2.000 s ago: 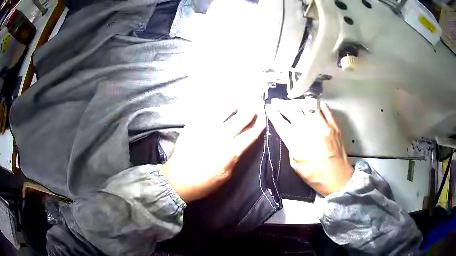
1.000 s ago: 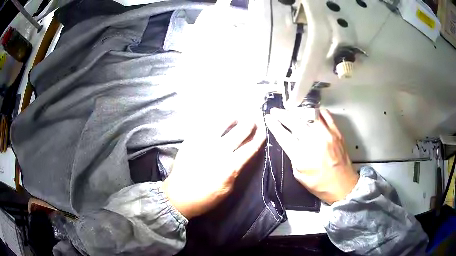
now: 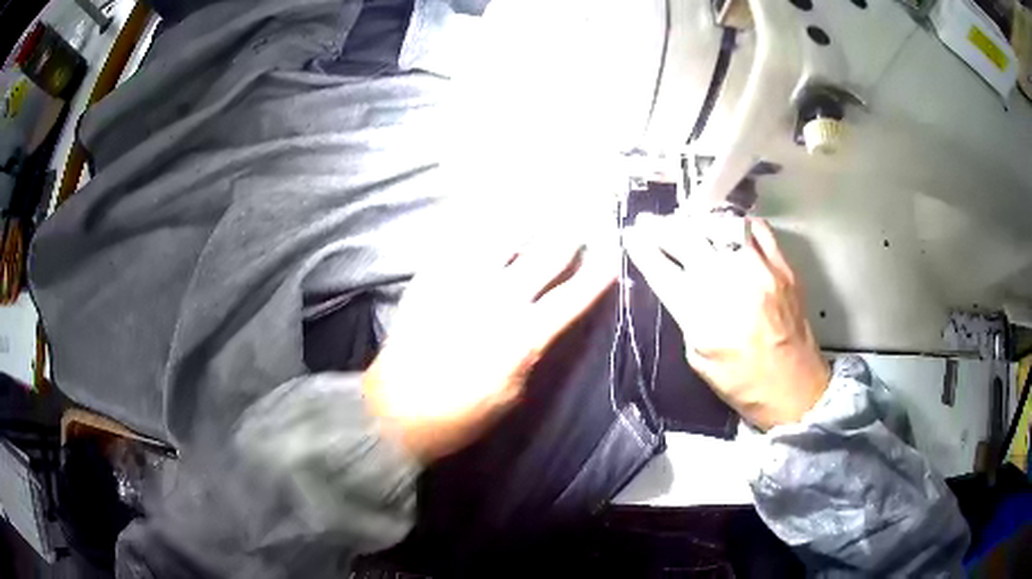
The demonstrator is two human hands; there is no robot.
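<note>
The large grey garment lies spread left of the needle area. Its dark panel with pale stitch lines runs lengthwise under the machine head toward the table's front edge. My left hand lies flat on the garment left of the seam, fingertips lost in glare. My right hand rests on the dark piece right of the seam, its fingertips close to the presser foot area. Both hands press on the cloth; neither visibly grips it. The needle and foot are mostly hidden by glare and fingers.
The off-white machine head with its tension dial fills the right. The white machine bed shows at lower right. A jar with a red lid stands at upper left, beyond the wood-coloured table edge. A glaring light covers the upper middle.
The hands, seam and machine head sit further right and slightly higher in the picture, as the view has shifted. The dark panel's front end is now a little closer to the needle area.
</note>
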